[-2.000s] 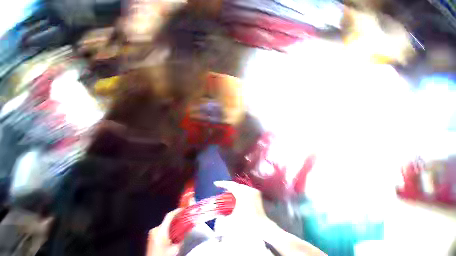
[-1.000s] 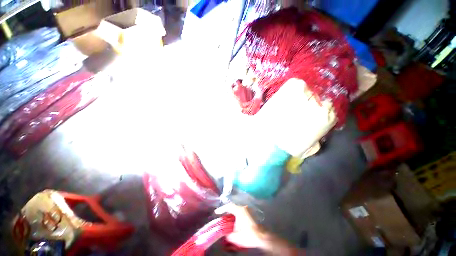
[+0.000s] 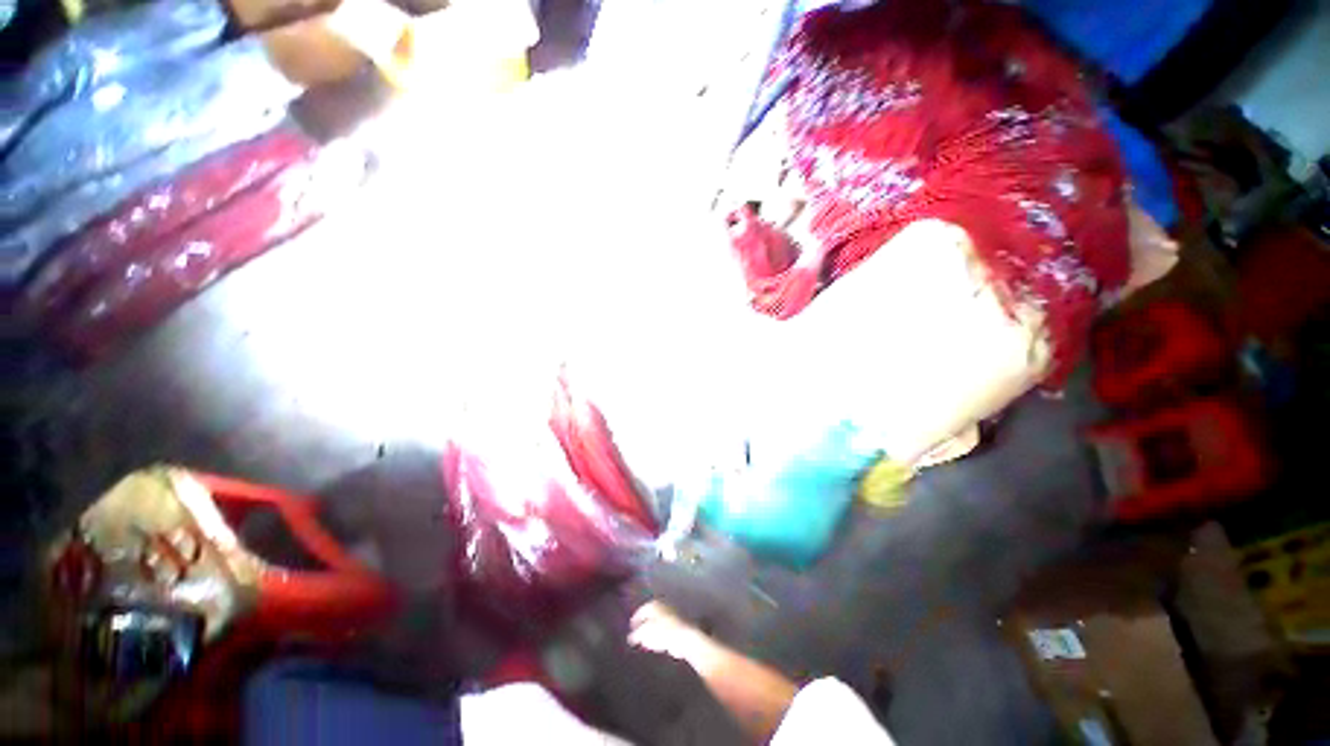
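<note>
My right hand is small and blurred at the bottom centre, its forearm coming from the lower right. I cannot tell whether its fingers hold anything. No red bundle shows in it. My left hand is not in view. Just beyond the right hand, a shiny dark red bundle in clear plastic lies on the floor. A brighter red bundle lies against it, partly lost in glare.
A large heap of red cords is at the upper right, by a teal bag. A red stool is at the lower left. Red plastic stools and a cardboard box are at right. Strong glare hides the centre.
The red cord bundle held in my right hand a second ago no longer shows there. The floor objects at right have shifted a little rightward in view. White cloth now shows at the bottom edge.
</note>
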